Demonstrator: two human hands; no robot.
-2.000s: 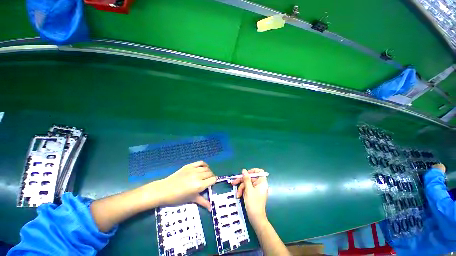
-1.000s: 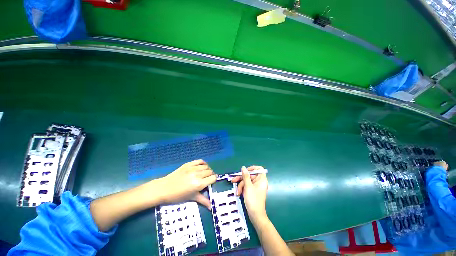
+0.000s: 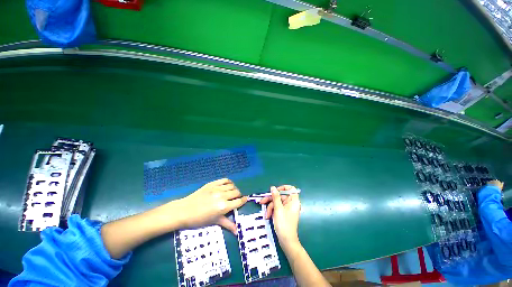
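Observation:
A white housing [image 3: 257,241] lies on the green bench in front of me, its window end at the top. My left hand [image 3: 216,203] rests at its upper left corner, with fingers on the top edge and thumb at the side. My right hand [image 3: 285,212] holds pale tweezers [image 3: 287,193] level at the top end, their tip close to my left fingertips. Any small piece at the tip is too small to tell. A second white housing [image 3: 202,255] lies to the left, under my left wrist. A blue sheet [image 3: 199,172] with rows of dark marks lies above.
A stack of white housings [image 3: 48,190] stands at the left. Rows of dark parts [image 3: 443,196] lie at the right beside another person's blue sleeve [image 3: 494,216]. A metal rail [image 3: 252,73] crosses behind, with blue bags [image 3: 62,22] and a yellow tag [image 3: 305,19] beyond.
Both hands stay at the top end of the housing. My left fingertips have shifted very slightly right along the top edge. The housings have not visibly moved.

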